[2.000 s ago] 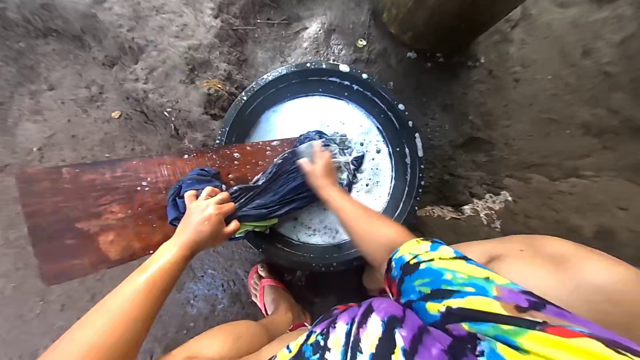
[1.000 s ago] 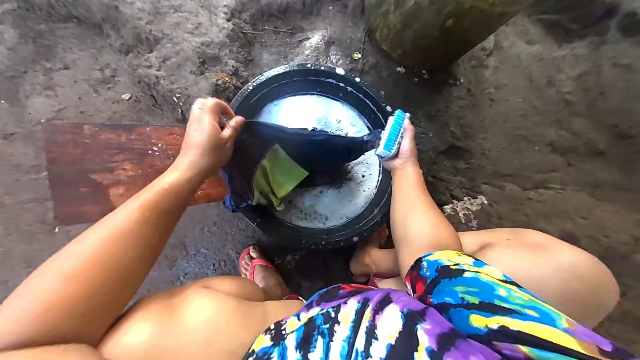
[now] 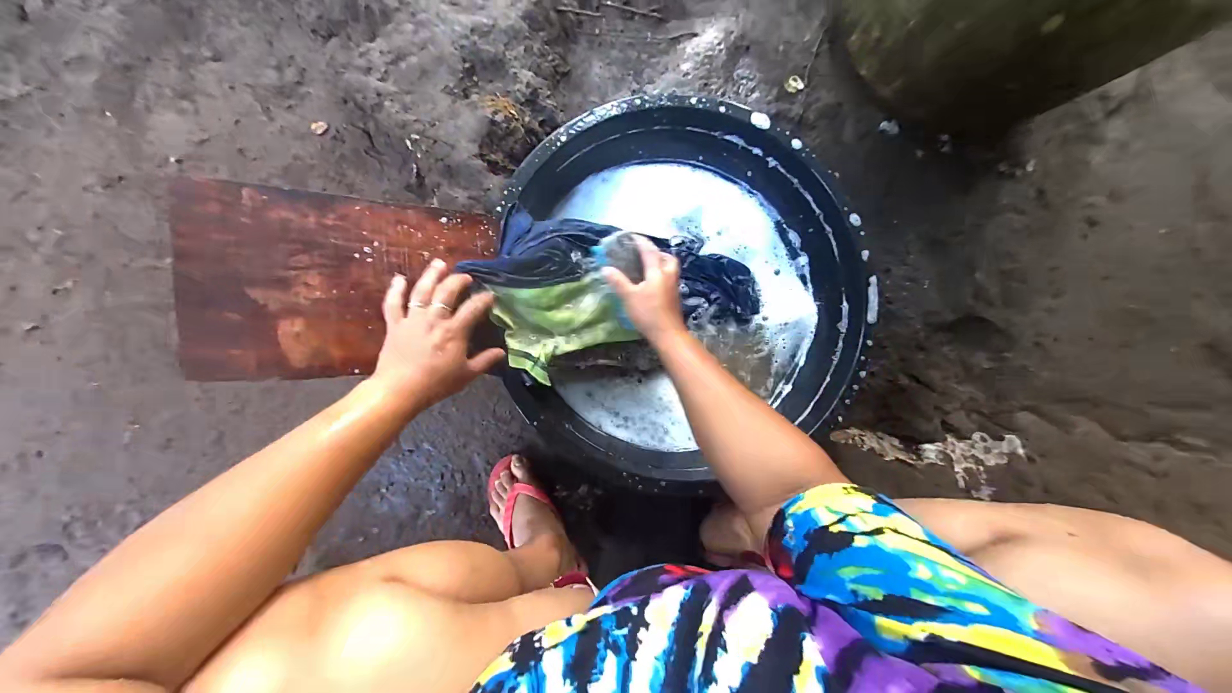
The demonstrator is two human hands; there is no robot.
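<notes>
A round black basin holds soapy water with white suds. Across its left part lies a wet dark blue and lime-green garment, its right end in the suds. My right hand is closed around a scrub brush on top of the cloth; blur hides part of the brush. My left hand rests at the garment's left edge with fingers spread, and the cloth touches its fingertips. Whether those fingers pinch it I cannot tell. Beneath the cloth, a reddish-brown wooden board reaches out over the ground to the left.
At the upper right stands a large greenish, dark rounded object, cut off by the frame. Wet, bare soil surrounds the basin, with a pale clump of debris to the lower right. My feet in red flip-flops are close to the near rim.
One second ago the cloth was stretched up between both hands, with the brush at its right end. Now it lies lower over the board and basin, and the brush is on it, farther left.
</notes>
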